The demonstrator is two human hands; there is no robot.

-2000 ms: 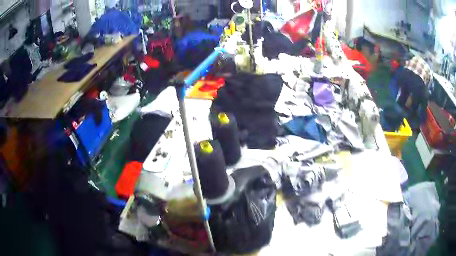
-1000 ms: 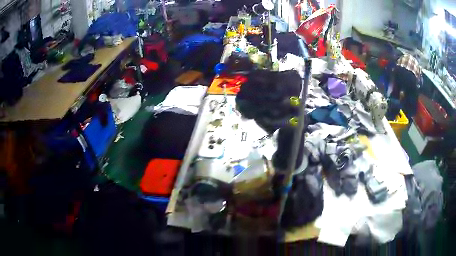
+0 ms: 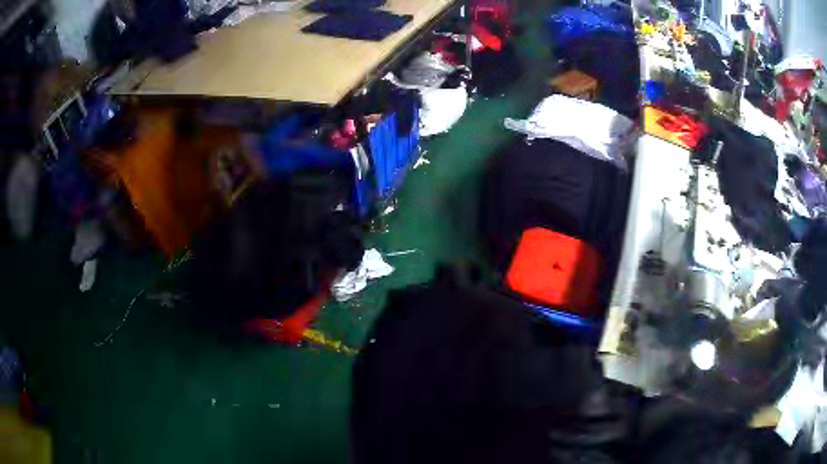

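Observation:
No hand shows in the picture. Nearest in front of me is a large dark heap or bundle point(image 3: 453, 372) at the bottom centre; its lower part is cut off by the edge and too dark to read. Behind it stands a red-orange square stool point(image 3: 555, 269) with a small centre hole and a blue lower part. A black cloth bundle point(image 3: 558, 195) lies just behind the stool, with white cloth point(image 3: 576, 124) on its far end.
A pale wooden table point(image 3: 263, 59) holds dark garments point(image 3: 358, 23) at the upper left. Below it are orange cloth point(image 3: 168, 181) and a blue crate point(image 3: 392, 154). A cluttered white machine table point(image 3: 655, 231) runs along the right. White scrap point(image 3: 363, 275) lies on the green floor.
The view has turned left and down. The wooden table and stool now sit further right in the picture, and the machine table has moved to the right edge. More green floor shows.

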